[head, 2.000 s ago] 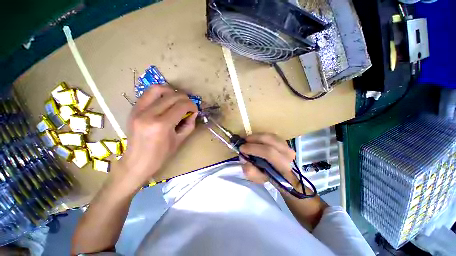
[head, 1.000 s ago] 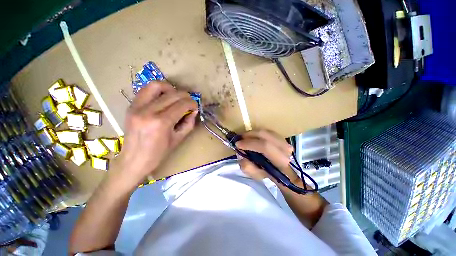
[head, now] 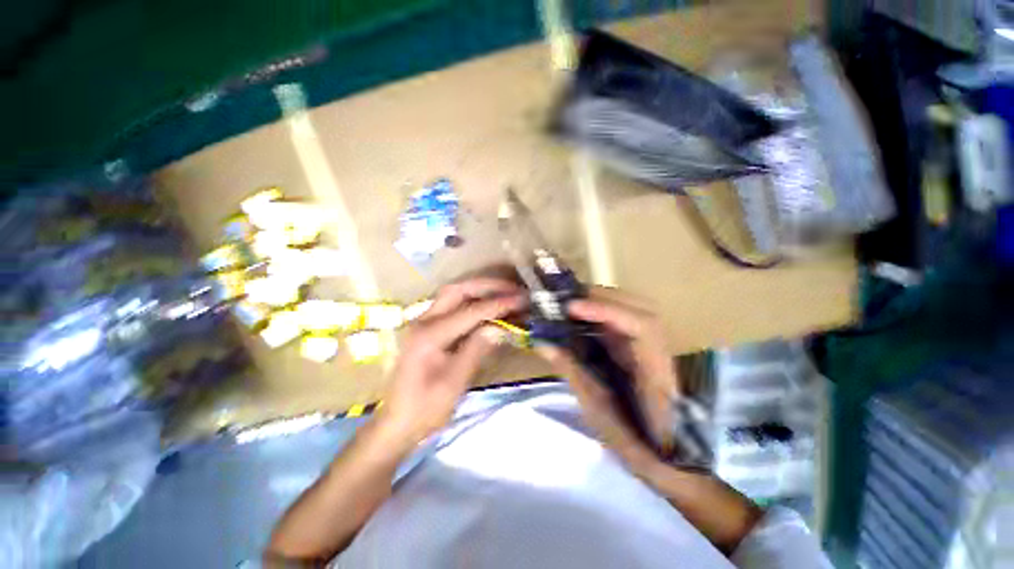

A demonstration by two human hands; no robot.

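The frame is blurred. My right hand [head: 623, 361] holds the black soldering iron [head: 554, 291] like a pen, its metal tip pointing up and away over the board. My left hand [head: 445, 350] is beside it, close to the iron's handle, with a yellow-edged battery cell [head: 508, 327] at its fingertips. Blue circuit boards [head: 431, 217] lie in a cluster beyond my left hand. A loose pile of silver-white battery cells [head: 291, 267] with yellow edges lies to the left.
Clear blister trays [head: 67, 345] are stacked far left. The black fume fan [head: 656, 117] and the solder waste box [head: 828, 156] stand at the back right, with a cord in front. A tray stack [head: 923, 478] is at lower right. Pale tape strips [head: 322, 172] cross the tan board.
The view has shifted, so the bench appears further right and blurred. My left hand has drawn back from the blue boards with the cell. The iron's tip now points away, clear of the cell.
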